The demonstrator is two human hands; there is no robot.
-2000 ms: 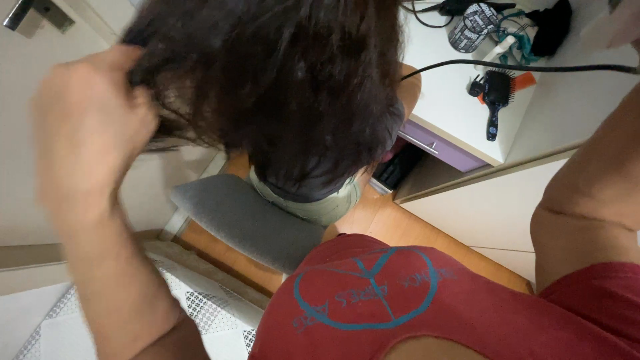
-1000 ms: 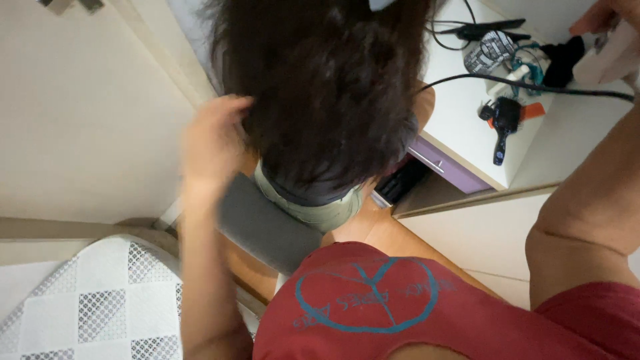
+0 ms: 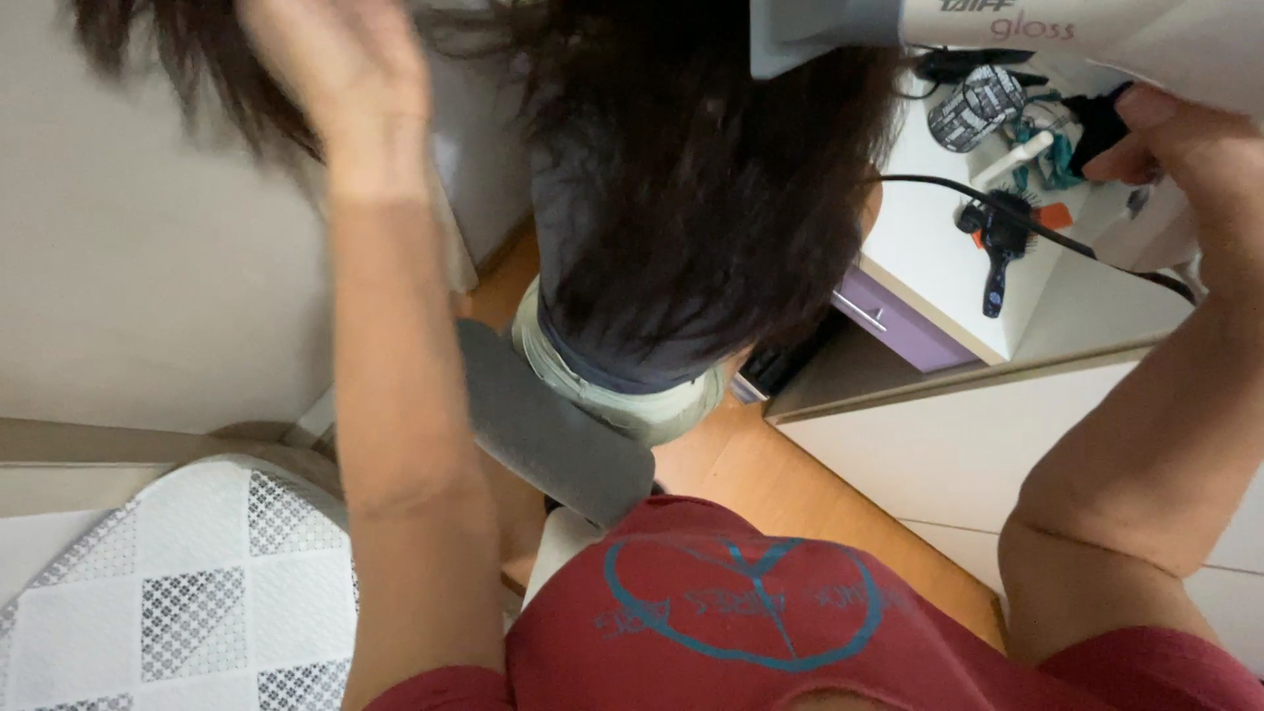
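Observation:
Long dark hair (image 3: 691, 188) hangs down the back of a person seated on a grey upholstered chair (image 3: 553, 425). My left hand (image 3: 346, 59), blurred at the top left, is raised with a lock of that hair spread out to its left; the fingertips are hidden. My right hand (image 3: 1175, 148) is wrapped around the handle of a light Taiff hair dryer (image 3: 1086, 39) at the top right. The dryer's grey flat nozzle (image 3: 825, 35) lies over the top of the hair. A black cord (image 3: 1037, 225) runs from the right towards the hair.
On the white desk (image 3: 918, 237) at the right lie a black hairbrush (image 3: 1002, 247), an orange item, a patterned black-and-white object (image 3: 978, 109) and teal cloth. Below is a purple drawer (image 3: 899, 321). A white patterned cover (image 3: 188, 602) is at the lower left, beside a pale door.
My left hand has moved from beside the hair up and left, drawing a lock outward. The dryer's body has come into view at the top right, where only part of it showed.

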